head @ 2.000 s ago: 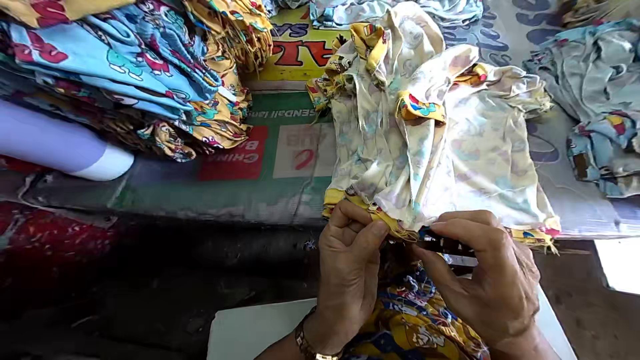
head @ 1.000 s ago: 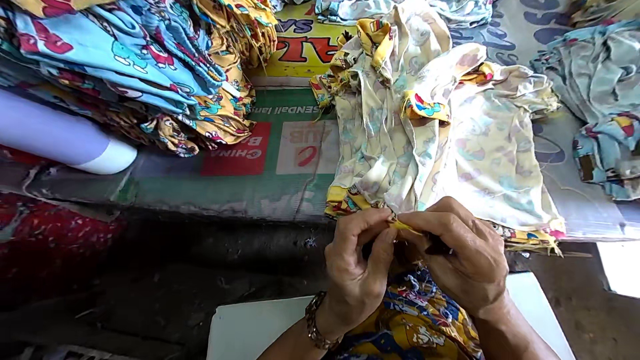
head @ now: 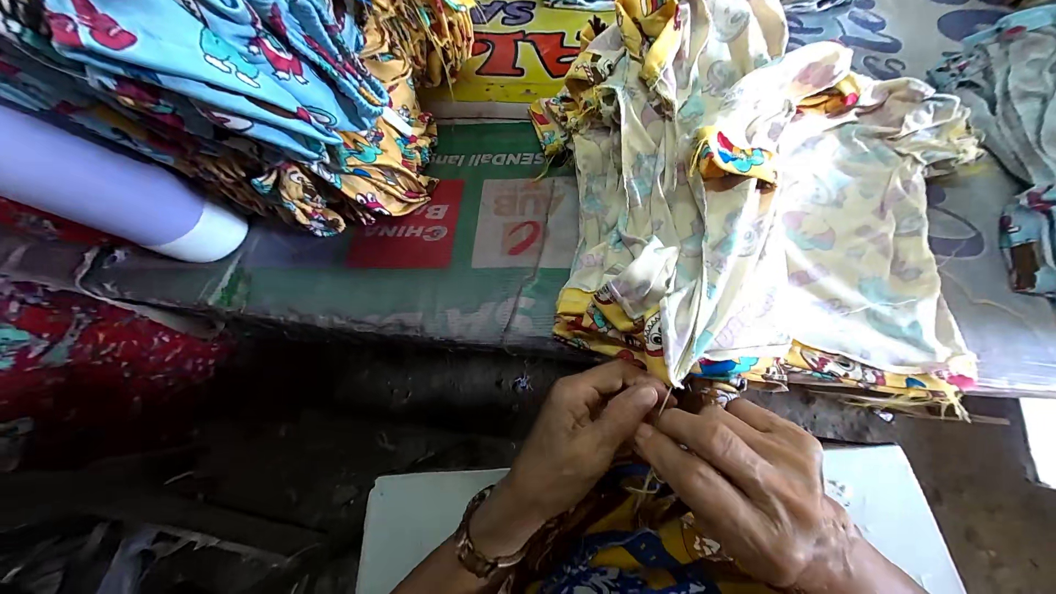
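Pale-backed yellow cartoon-print garments (head: 858, 247) lie in a stack at the table's front edge, their hems at the side nearest me. My left hand (head: 590, 429), with a bracelet or watch at the wrist, pinches the hem corner of a garment between thumb and forefinger. Close beside it, my right hand (head: 742, 470) has thumb and fingertips drawn together at the same corner. A thin thread (head: 664, 402) shows between the fingertips; whether my right hand also holds a small tool is hidden. Printed blue and yellow cloth (head: 610, 569) lies beneath both hands.
Folded blue and yellow printed garments (head: 247, 82) are piled at the upper left, beside a lilac cylinder with a white end (head: 124, 181). Grey-blue garments (head: 998, 107) lie at the right. A banner sheet (head: 330, 289) covers the table. Below is a white board (head: 429, 503).
The hands have come closer together than two seconds ago, when a dark object showed at my right fingers. A garment's pale corner now hangs over the hem by my fingertips.
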